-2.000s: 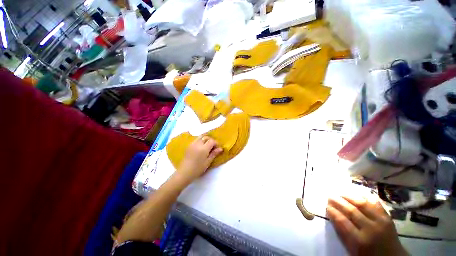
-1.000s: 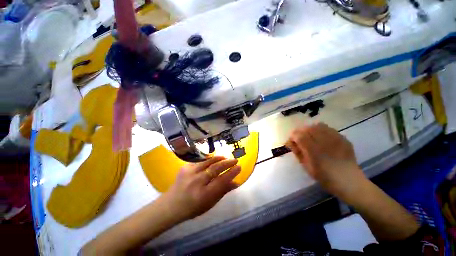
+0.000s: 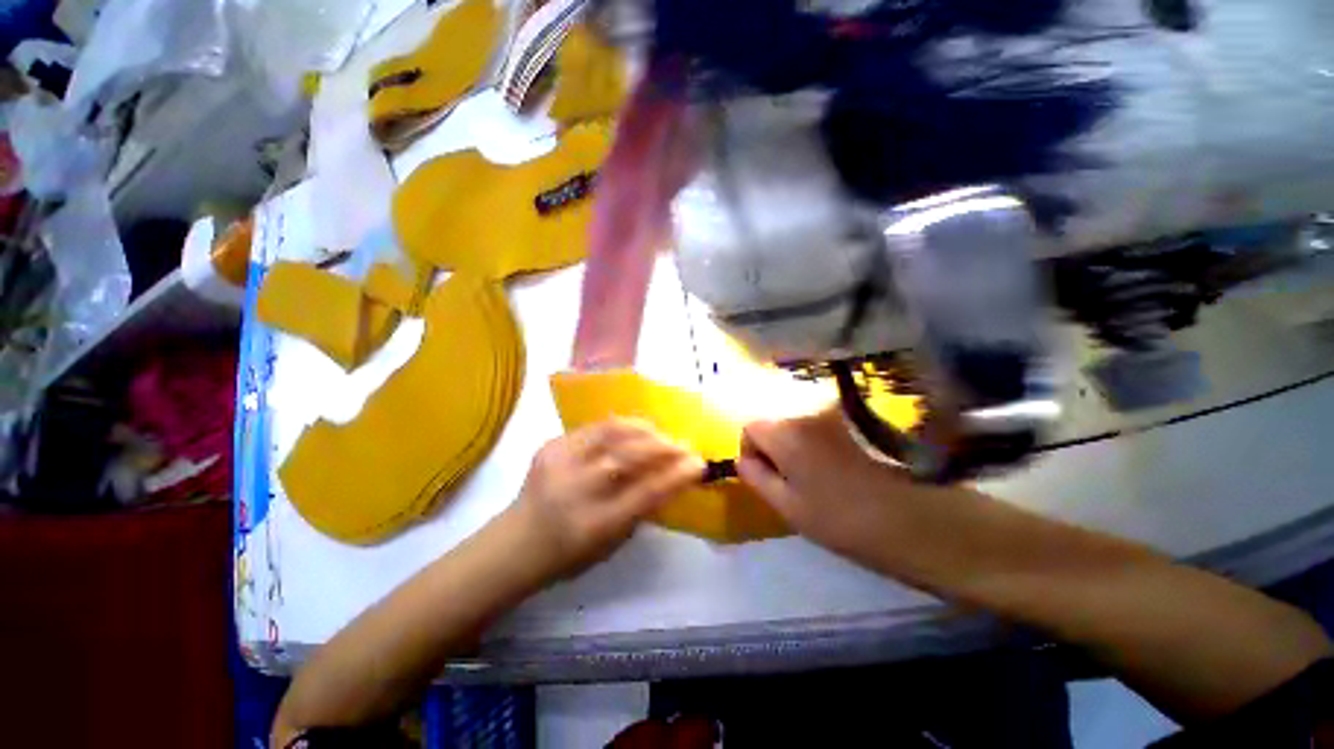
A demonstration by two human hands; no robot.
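Observation:
A mustard-yellow cut piece point(image 3: 721, 515) lies on the table in front of the machine head, partly under both hands. A tiny black label point(image 3: 718, 470) shows on it between my fingertips. My left hand point(image 3: 607, 483) rests on the piece with its fingertips at the label's left end. My right hand point(image 3: 802, 471) has its thumb and fingers closed at the label's right end. The chrome guard point(image 3: 973, 322) of the machine is just right of my right hand. The needle area is blurred and partly hidden.
A stack of yellow cut pieces point(image 3: 417, 424) lies at left. Small yellow pieces point(image 3: 315, 302) and a labelled yellow piece point(image 3: 476, 217) lie behind it. A pink strip point(image 3: 626, 242) hangs from the machine near the hands. The worn front table edge point(image 3: 585, 653) runs below my forearms.
The view has shifted. My right hand has moved from the dark labels on the machine bed to the yellow piece beside my left hand. A black label now shows between the hands.

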